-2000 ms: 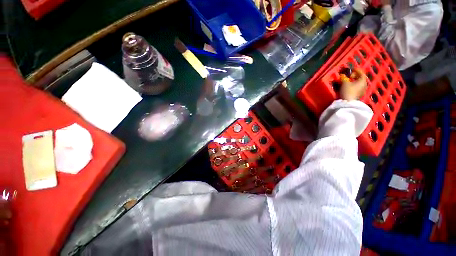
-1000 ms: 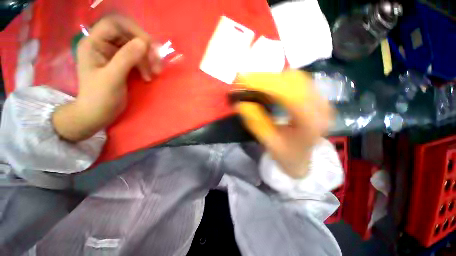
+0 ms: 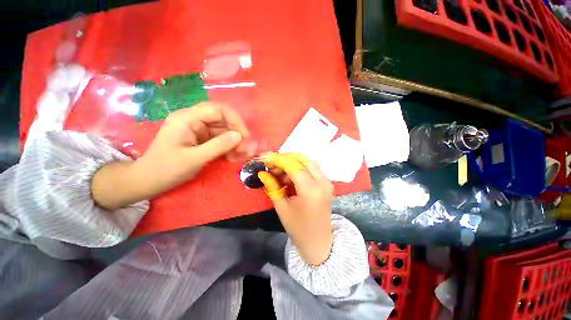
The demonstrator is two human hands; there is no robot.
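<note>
My right hand [image 3: 300,194], with yellow-orange finger cots, holds a round dark part [image 3: 253,174] by its edge over the red work mat [image 3: 294,56]. The part is glossy with a bright reflection. My left hand [image 3: 194,147] is bare, its thumb and forefinger together just up and left of the part. Whether it pinches a thin clear film is unclear. A clear film backing sheet [image 3: 231,65] lies on the mat, over or beside a ragged green piece [image 3: 181,95]. The white plastic card [image 3: 307,134] and a white wiping cloth [image 3: 342,159] lie beyond my right hand.
A folded white pad [image 3: 383,134], clear bottle [image 3: 435,145] and blue bin [image 3: 516,159] stand right of the mat. Shiny film scraps [image 3: 438,212] lie on the dark green bench. Red parts trays are at upper right [image 3: 482,28], lower right [image 3: 538,281] and below the bench edge [image 3: 391,275].
The view has swung from the right-hand trays to the mat. My right hand has left the tray and now holds the dark part close to my left hand.
</note>
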